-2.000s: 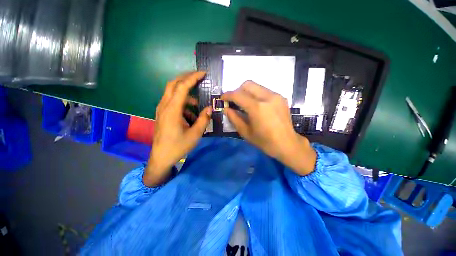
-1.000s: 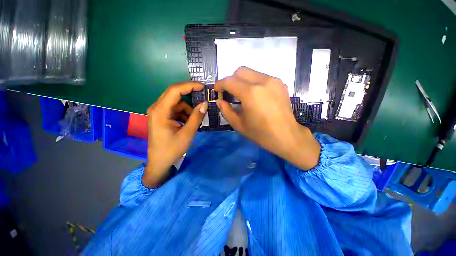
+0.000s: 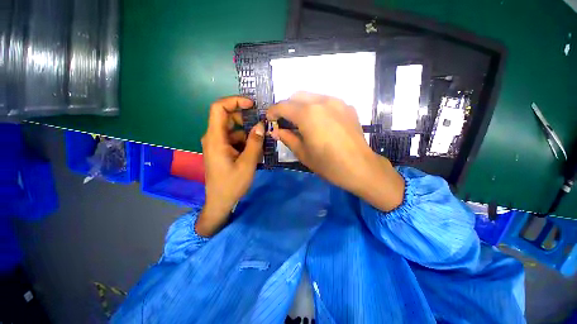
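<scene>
The black housing (image 3: 386,50) with a big white panel (image 3: 326,79) lies partly over the black work tray (image 3: 496,82) on the green bench. My left hand (image 3: 231,152) and my right hand (image 3: 329,136) meet over the housing's left part. A small dark module (image 3: 270,126) with a yellowish edge is between their fingertips, partly hidden by the fingers. A pale circuit board (image 3: 450,126) lies in the tray at the right.
Silver tweezers (image 3: 549,131) and a dark screwdriver with a cord (image 3: 565,186) lie at the right. Clear blister trays (image 3: 60,60) stand at the left bench end. Blue bins (image 3: 161,180) and a blue stool (image 3: 544,240) are below the bench edge.
The small module, shown face-up between the fingertips before, now appears narrower and tilted. My left fingers have shifted slightly, and the view has moved a little.
</scene>
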